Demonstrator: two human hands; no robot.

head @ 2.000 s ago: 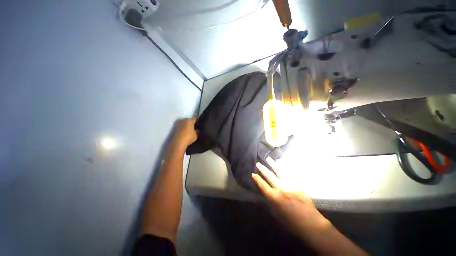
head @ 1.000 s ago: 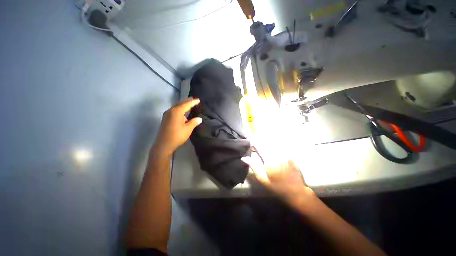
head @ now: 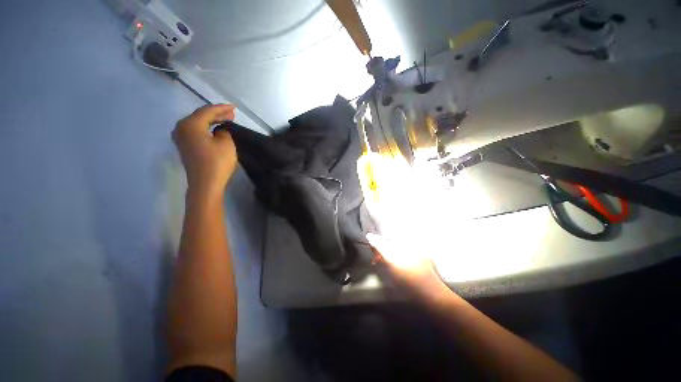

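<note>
The dark garment (head: 313, 201) lies bunched on the table left of the needle. My left hand (head: 207, 145) grips its upper left part and holds it raised near the wall. My right hand (head: 407, 261) is at the garment's lower right edge, with its fingertips on the cloth; glare washes out part of this hand, and I cannot tell whether it grips. The presser foot (head: 453, 168) is right of the garment, beside the glare. The yellow attachment (head: 369, 177) hangs between garment and needle.
The off-white machine head (head: 538, 89) spans the upper right. Scissors (head: 608, 207) with red-orange and dark handles lie right of the needle, by a dark strip (head: 635, 186). A wooden-handled tool (head: 349, 26) sticks up at the head's left end. A power socket (head: 160, 31) is upper left.
My left hand has closed on the garment and pulled part of it up and left towards the wall. The cloth is folded differently. My right hand stays near the lower right edge.
</note>
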